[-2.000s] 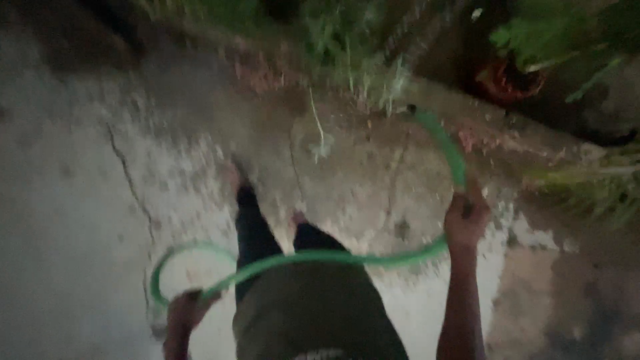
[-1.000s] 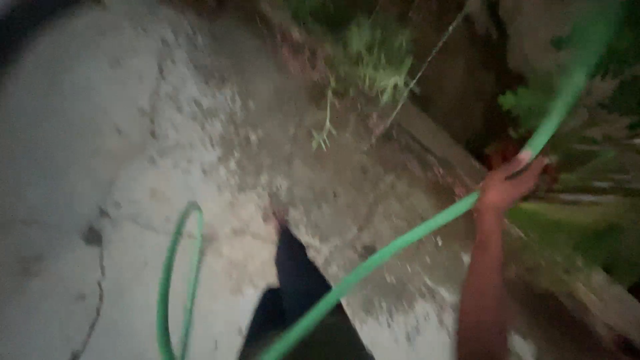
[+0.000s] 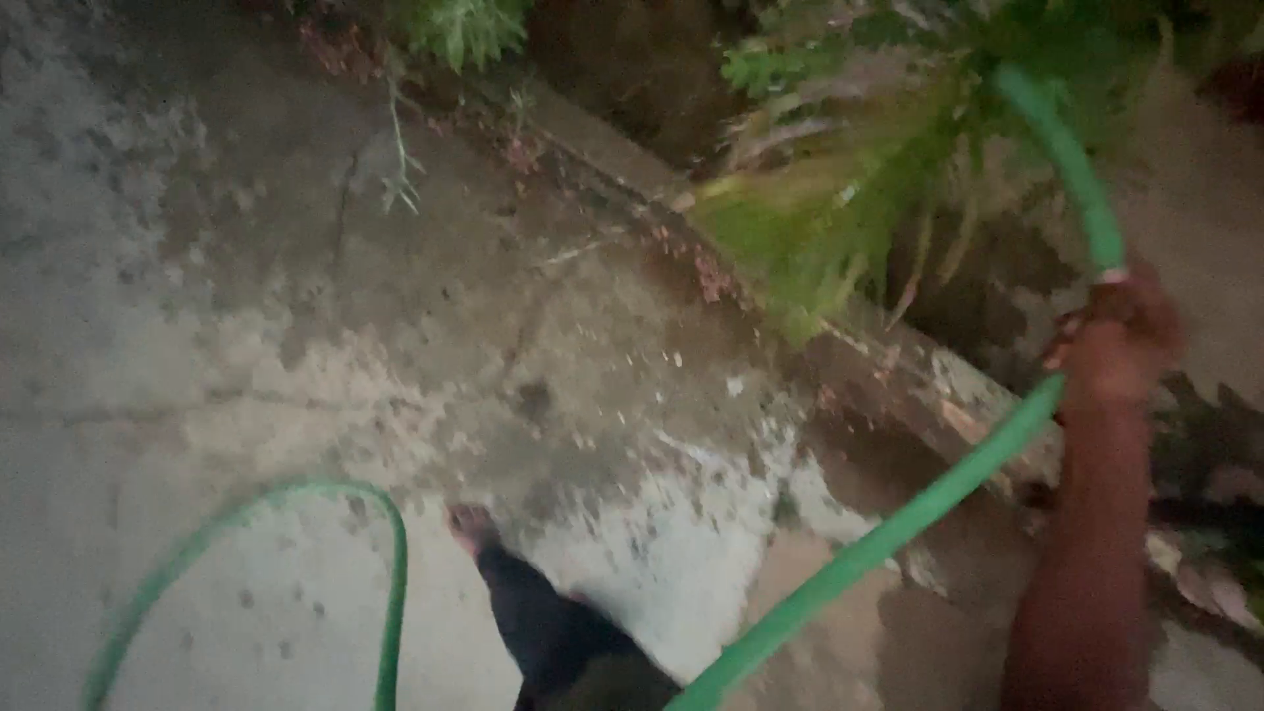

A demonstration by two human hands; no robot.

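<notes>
My right hand (image 3: 1121, 326) is closed around a green garden hose (image 3: 889, 538) at the right of the view. Beyond the fist the hose curves up and left, its far end over a leafy plant (image 3: 839, 217). Behind the hand it slants down to the bottom edge, beside my dark-clothed leg. Another stretch of green hose arches at the lower left, above the pale concrete. Whether water runs from the hose, I cannot tell. My left hand is out of view.
Cracked, partly wet-looking concrete (image 3: 296, 346) spreads under my bare foot (image 3: 472, 523). A low concrete curb (image 3: 612, 148) runs diagonally to the lower right, with plants and dark soil beyond it. Small reddish debris lies along it.
My left hand, seen on the hose two seconds ago, is out of view. The hose's front part, pointing up and right a second ago, now curves up and left. The view has shifted toward the plants.
</notes>
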